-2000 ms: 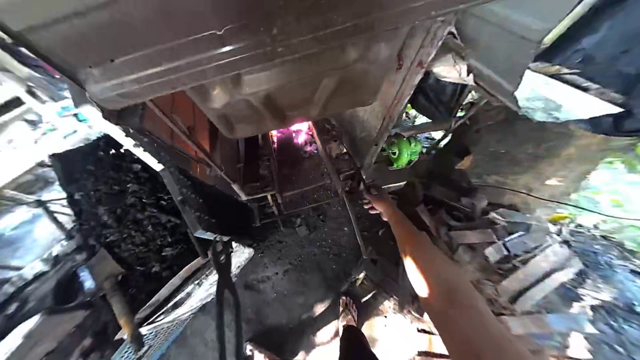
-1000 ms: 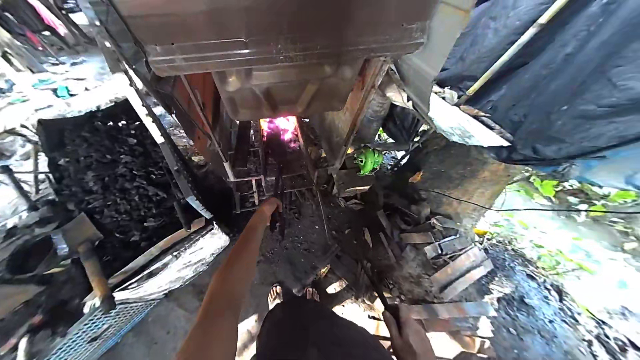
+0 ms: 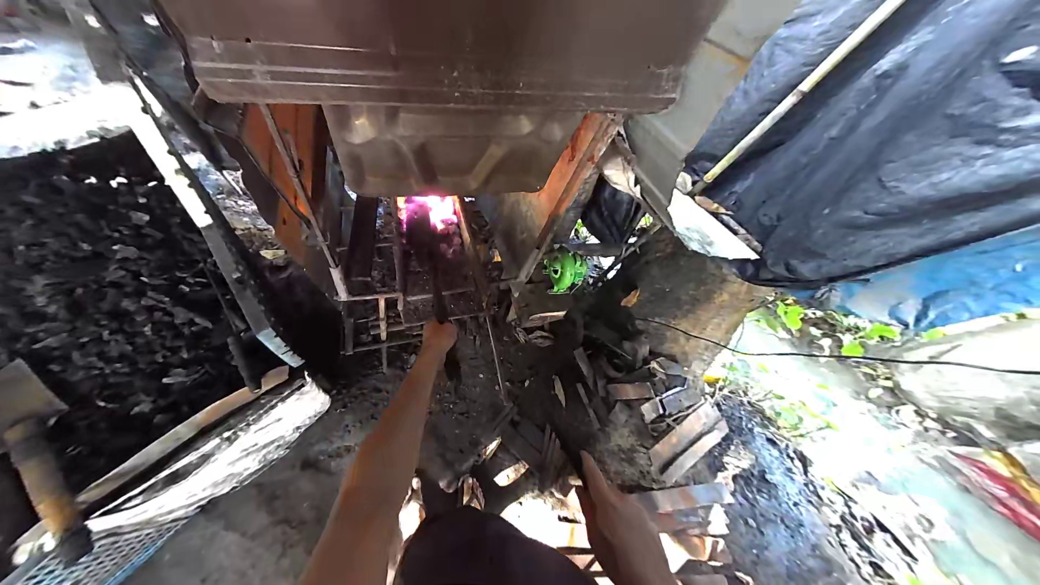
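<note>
My left hand [image 3: 439, 335] is closed around a dark, long-handled tool [image 3: 439, 296] that points into the forge, toward the glowing coals [image 3: 435, 213]. The tool's far end is lost in glare and shadow. My right hand [image 3: 605, 496] is low, right of my knees, against something dark and thin that blends into the shaded ground; what it is cannot be made out. A metal hood [image 3: 439, 57] hangs over the fire.
Charcoal [image 3: 106, 268] is heaped at left, near a hammer [image 3: 36, 455]. Flat metal bars [image 3: 691, 439] lie on the ground at right. A green blower [image 3: 565, 270] stands beside the forge. A black cable [image 3: 812, 355] crosses the right side under a dark tarp [image 3: 894, 146].
Two seconds ago only my right hand showed, near the forge front. It has since drawn back low at right, while my left hand has come in at the front of the fire.
</note>
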